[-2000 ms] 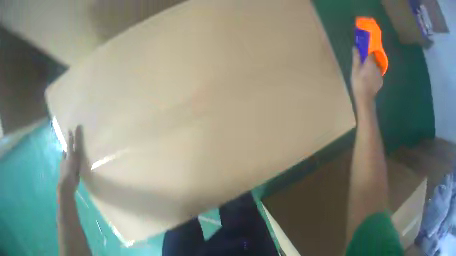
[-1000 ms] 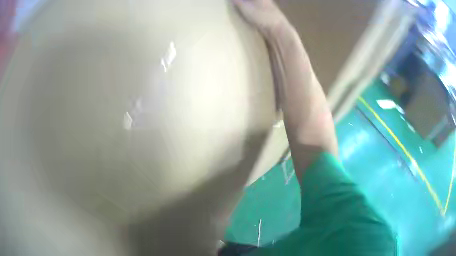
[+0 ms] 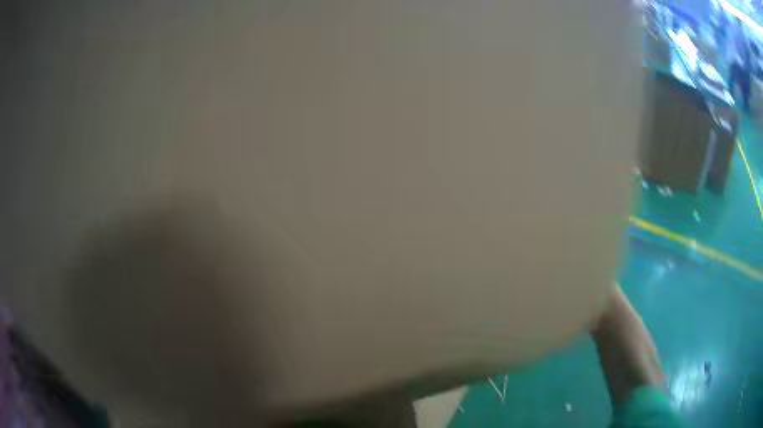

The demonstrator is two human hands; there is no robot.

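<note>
A large brown carton (image 3: 376, 184) fills most of the view, very close to the camera and blurred. My right hand (image 3: 609, 313) is at the carton's lower right edge, with the forearm and green sleeve below it. The fingers are hidden by the carton, so its grip cannot be seen. My left hand is not in view. The orange and purple tape gun is not in view.
Brown cartons (image 3: 676, 134) stand on the green floor (image 3: 544, 393) at the upper right. A yellow line (image 3: 698, 247) crosses the floor. Small scraps lie on it. A pale cardboard piece (image 3: 439, 408) shows at the bottom. A person (image 3: 739, 67) is blurred at the far upper right.
The carton has come up close before the camera and now covers more of the view. My right hand has moved from its top edge to its lower right edge. My left hand and the tape gun left view.
</note>
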